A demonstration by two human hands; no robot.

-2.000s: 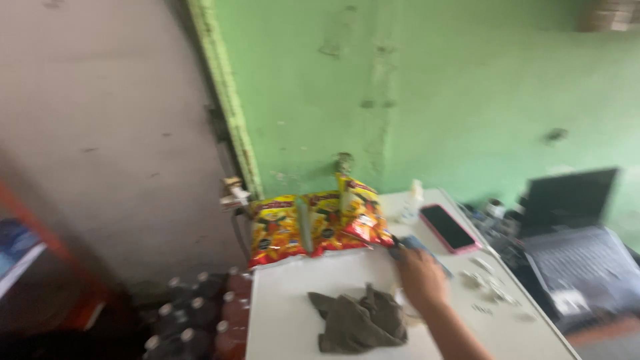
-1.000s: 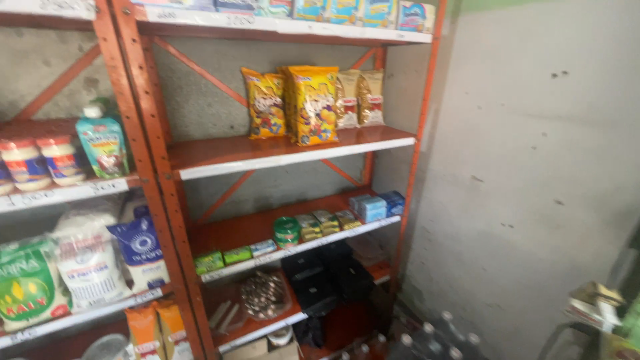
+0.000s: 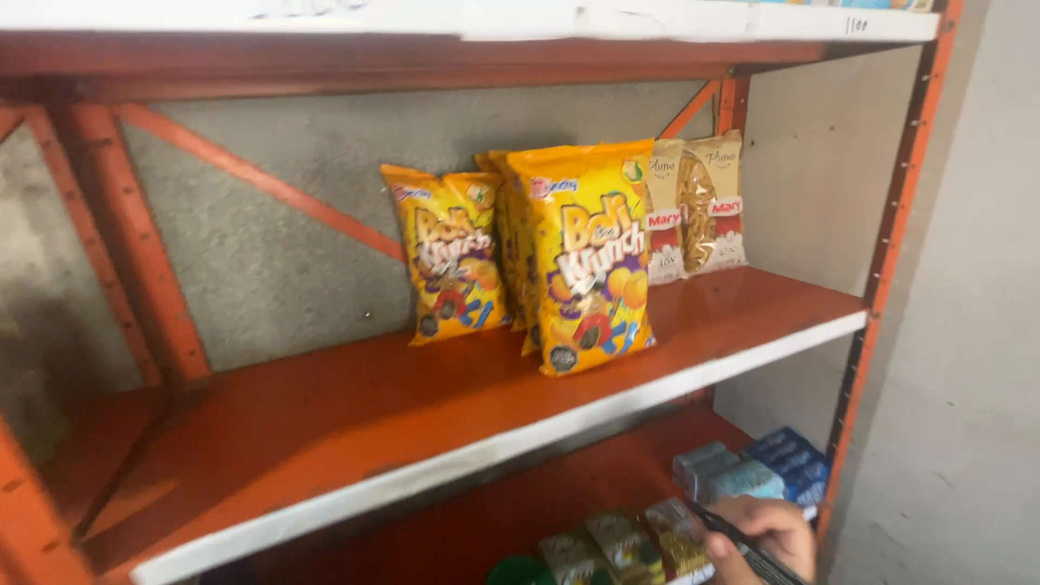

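Note:
At the lower right, my right hand grips a black marker pen, its tip pointing up and left, in front of the lower shelf. Above and to the left of it, yellow Boli Krunch snack bags stand in a row on the orange metal shelf. One more such bag leans beside them on the left. Beige pasta bags stand behind at the right. My left hand is out of view.
White strips line the shelf edges. On the lower shelf are small gold packets, a green lid and blue packs. An orange perforated upright stands at the right, beside a pale wall.
The view has swung from the white table to the shelves and come closer to the snack bags. My right hand, seen over the table two seconds ago, is now before the lower shelf with a pen.

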